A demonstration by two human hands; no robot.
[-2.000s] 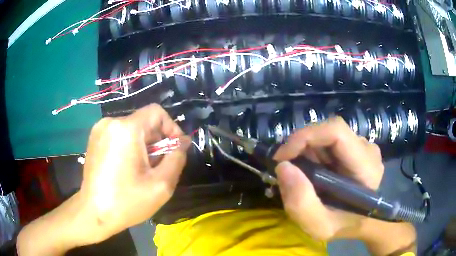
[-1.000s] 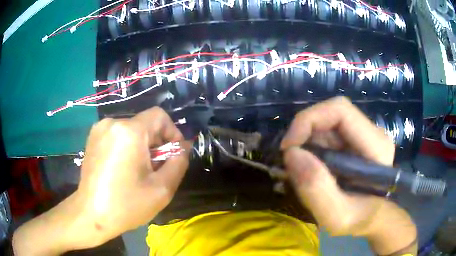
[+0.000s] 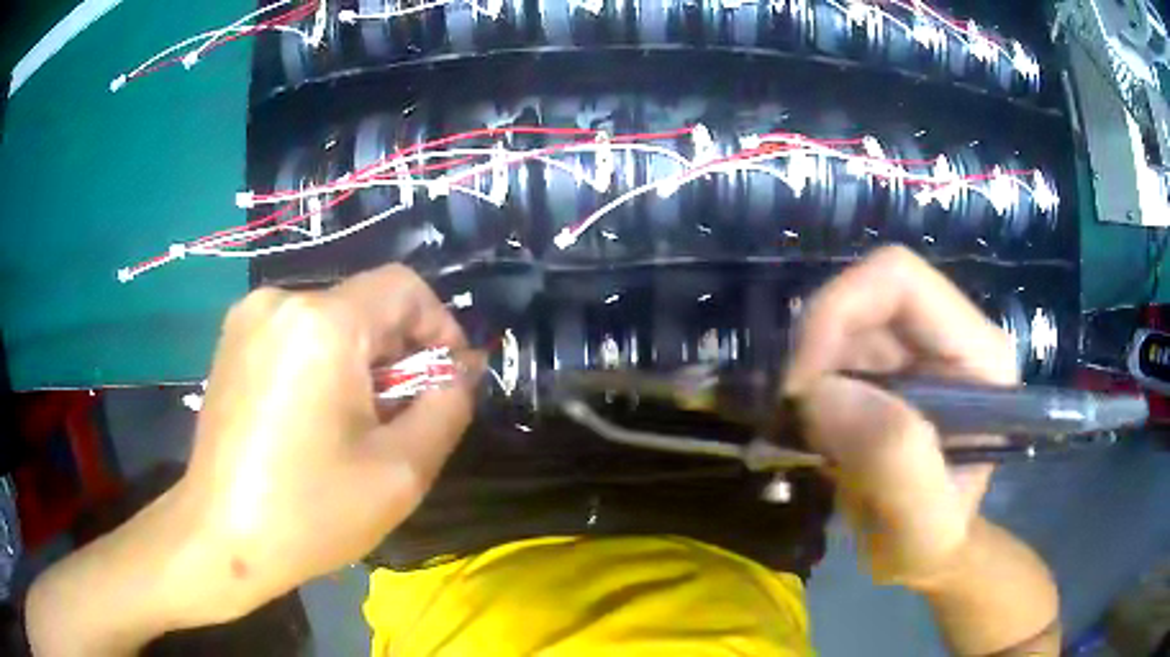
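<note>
My left hand (image 3: 340,411) pinches a bunch of red and white lead wires (image 3: 417,372) beside a bright solder terminal (image 3: 509,362) in the near row of the black holding tray (image 3: 385,90). A thin wire runs from the fingertips towards that terminal. My right hand (image 3: 898,411) holds the soldering iron (image 3: 1001,408) nearly level. Its blurred tip and the bent solder feed tube (image 3: 654,440) lie a little to the right of the terminal, apart from it. Round black components (image 3: 642,186) stand on edge in rows.
Red and white leads (image 3: 500,132) lie across the farther rows, with white connectors (image 3: 125,275) over the green mat (image 3: 116,340) at left. A pale metal box (image 3: 1110,116) stands at upper right. Yellow clothing (image 3: 590,603) shows at the bottom.
My right hand has moved to the right, drawing the iron tip and feed tube away from the terminal. The iron now lies flatter. My left hand has barely moved and still holds the wires.
</note>
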